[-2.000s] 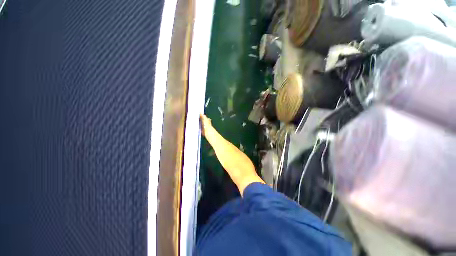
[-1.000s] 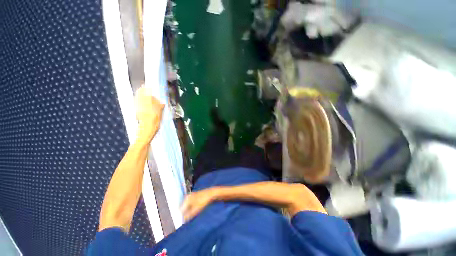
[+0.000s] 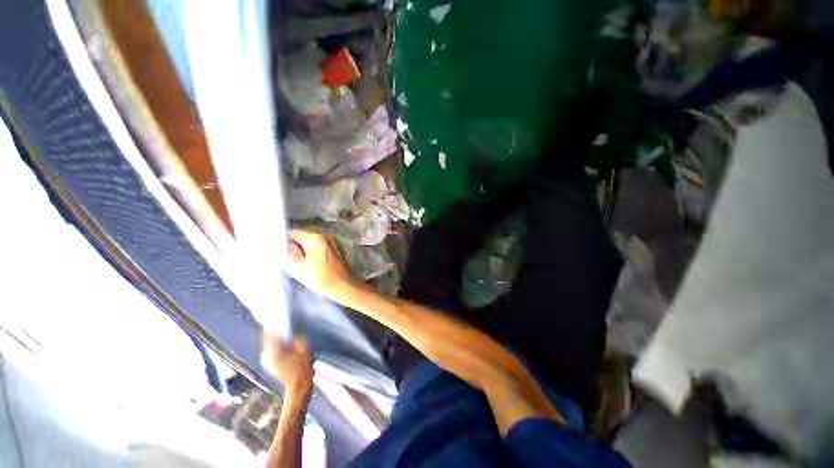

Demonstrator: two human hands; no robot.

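Note:
A pale blue-white sheet (image 3: 240, 128) hangs along the side of the cutting table, its edge a straight bright line. My right hand (image 3: 318, 263) is at this edge, fingers curled and closed on it. My left hand (image 3: 291, 358) is lower, at the sheet's near end; it is blurred and its fingers cannot be made out. The navy patterned fabric lay (image 3: 119, 174) lies on the table beside the worn brown wooden edge (image 3: 169, 110).
Crumpled pale bundles (image 3: 343, 146) with an orange-red item (image 3: 340, 69) lie low beside the table. White scraps dot the green floor (image 3: 475, 73). A large pale grey cloth (image 3: 764, 256) stands at the right. A glaring white surface (image 3: 82, 302) fills the lower left.
The view has turned along the table. The low bundles now show beside the sheet. My right hand has come up to the sheet's edge; my left hand has left the table edge and sits lower.

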